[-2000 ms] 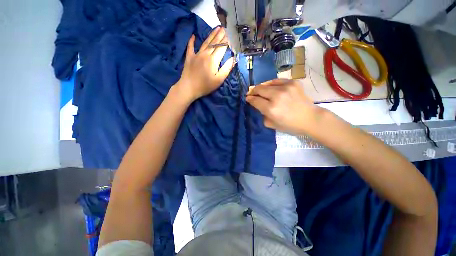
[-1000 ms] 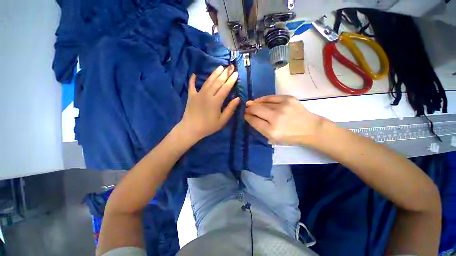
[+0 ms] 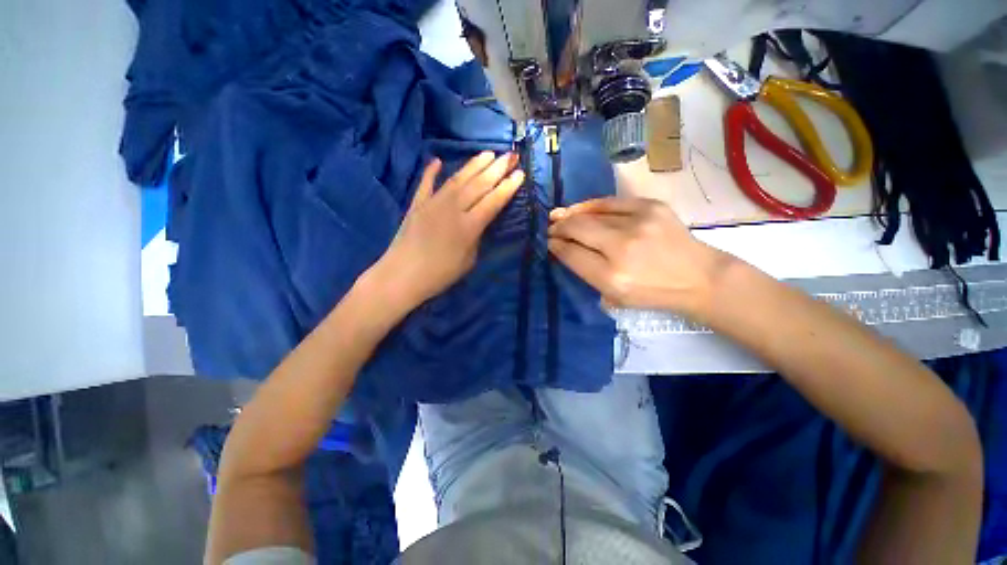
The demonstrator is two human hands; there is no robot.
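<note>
The navy garment panel (image 3: 265,232) lies on the machine table, bunched at left, its lower edge over the table front. Two black strips (image 3: 522,298) run down it from the presser foot (image 3: 552,119), with small puckers beside them. My left hand (image 3: 453,221) lies flat on the cloth left of the strips, fingers apart, tips just below the foot. My right hand (image 3: 629,248) pinches the right black strip below the foot, thumb and finger together. The needle tip is too small to make out.
Right of the grey knob (image 3: 624,135) are a tan block (image 3: 665,135), scissors with red and yellow handles (image 3: 812,196) and a dark bundle of strips (image 3: 911,144). A ruler band (image 3: 795,309) runs along the front edge. Dark blue cloth (image 3: 740,464) hangs below right.
My left hand first slid down from beside the foot, then stayed near the strips. My right hand moved slightly down and keeps its pinch. The view has shifted slightly.
</note>
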